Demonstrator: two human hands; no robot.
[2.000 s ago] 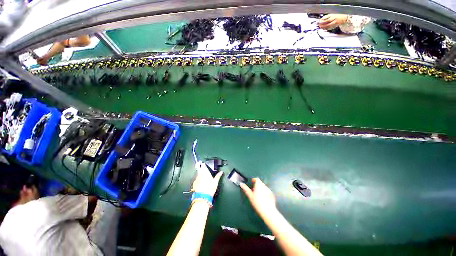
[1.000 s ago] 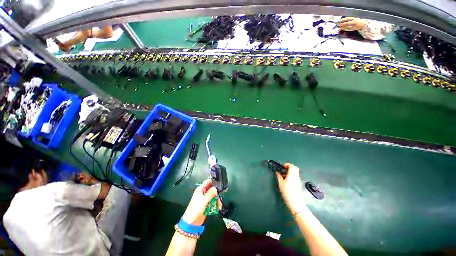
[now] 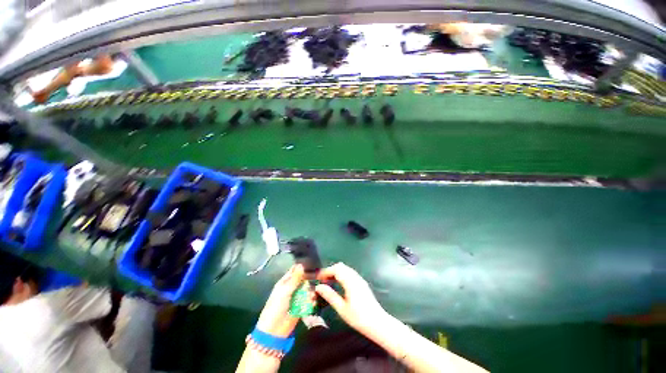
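My left hand (image 3: 282, 306), with a blue wristband, holds a green circuit board (image 3: 301, 300) near the bench's front edge. My right hand (image 3: 349, 291) is beside it, its fingers at the board and a black part; blur hides its exact grip. A black adapter housing (image 3: 305, 252) shows just above my fingertips. A black case piece (image 3: 357, 229) lies on the bench ahead, and a small dark oval piece (image 3: 407, 254) lies to its right. A white cable (image 3: 270, 239) lies left of the housing.
A blue bin (image 3: 182, 232) of black adapters stands at left, with a black cord (image 3: 237, 244) beside it. Wired dark boxes (image 3: 115, 216) and another blue bin (image 3: 29, 200) are farther left. A conveyor (image 3: 467, 149) runs behind. A seated person (image 3: 62, 328) is at lower left.
My right hand has set down the black piece on the bench and moved left to meet my left hand at the circuit board. The view has shifted and is blurred.
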